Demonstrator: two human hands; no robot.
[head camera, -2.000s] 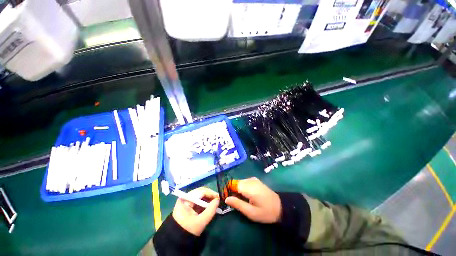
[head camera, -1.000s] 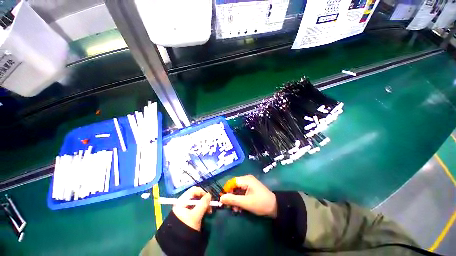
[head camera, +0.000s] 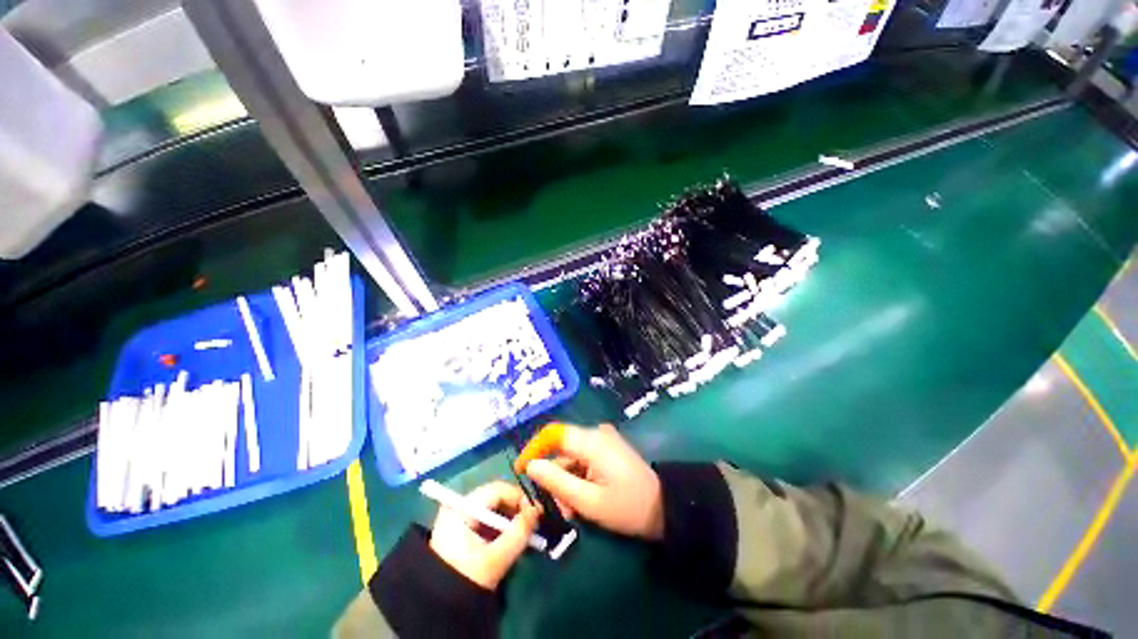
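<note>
My left hand holds a long white strip between thumb and fingers, its far end pointing up and left. My right hand is close beside it, closed on a small bunch of black wires. Something orange-yellow shows at the right index finger; whether it is a tool or a finger cover I cannot tell. A small white piece sits at the lower end of the wires, near the strip's end. The fingers hide where the strip and wires meet.
A blue tray at left holds long white strips and a tiny red piece. A second blue tray holds small white pieces. A wire pile with white ends lies right of it. A slanted metal post stands behind, beside hanging white bins and paper sheets.
The view has shifted, so the bench things sit further left. The white strip has tilted from nearly level to sloping. A white piece at the wires' lower end now shows more clearly.
</note>
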